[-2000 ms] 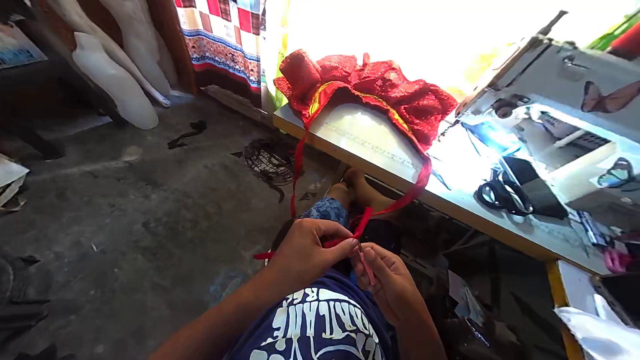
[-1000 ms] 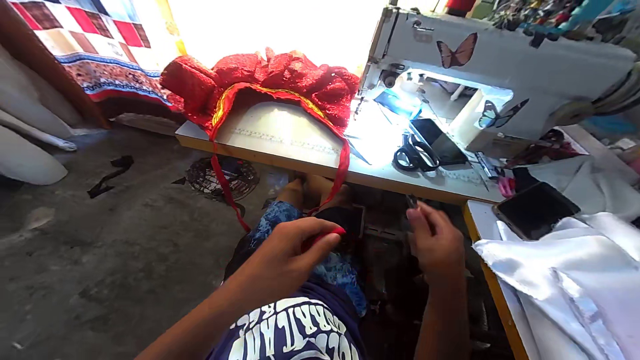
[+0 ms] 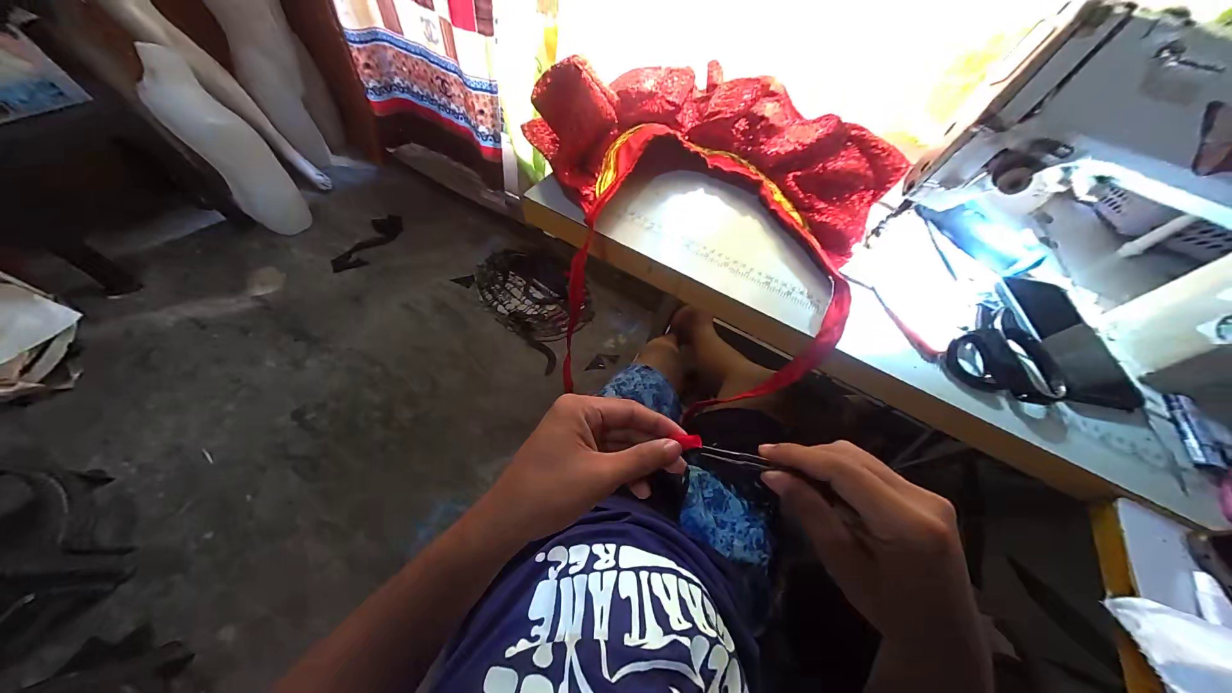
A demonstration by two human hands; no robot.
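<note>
Over my lap, my left hand (image 3: pixel 616 448) pinches the end of a red fabric strap (image 3: pixel 688 441) between thumb and fingers. My right hand (image 3: pixel 866 529) holds a pair of slim metal tweezers (image 3: pixel 736 456), whose tips touch or nearly touch that red end. The strap belongs to a ruffled red shiny fabric piece (image 3: pixel 770 135) with a yellow-edged inner band, lying on the sewing table. Two long red straps hang from it over the table's front edge.
A sewing machine (image 3: pixel 1145 106) stands at the right of the table (image 3: pixel 962 423). Before it lie black-handled scissors (image 3: pixel 1006 358) and a dark phone (image 3: pixel 1083 351). Mannequin legs (image 3: pixel 217 144), a patterned curtain (image 3: pixel 423 77) and a round wire basket (image 3: pixel 534 294) are at the left. White cloth (image 3: pixel 1169 635) lies at lower right.
My right hand, apart from the left a second ago, has come close to it, with the tweezers at the red strap end. The view has swung left since then.
</note>
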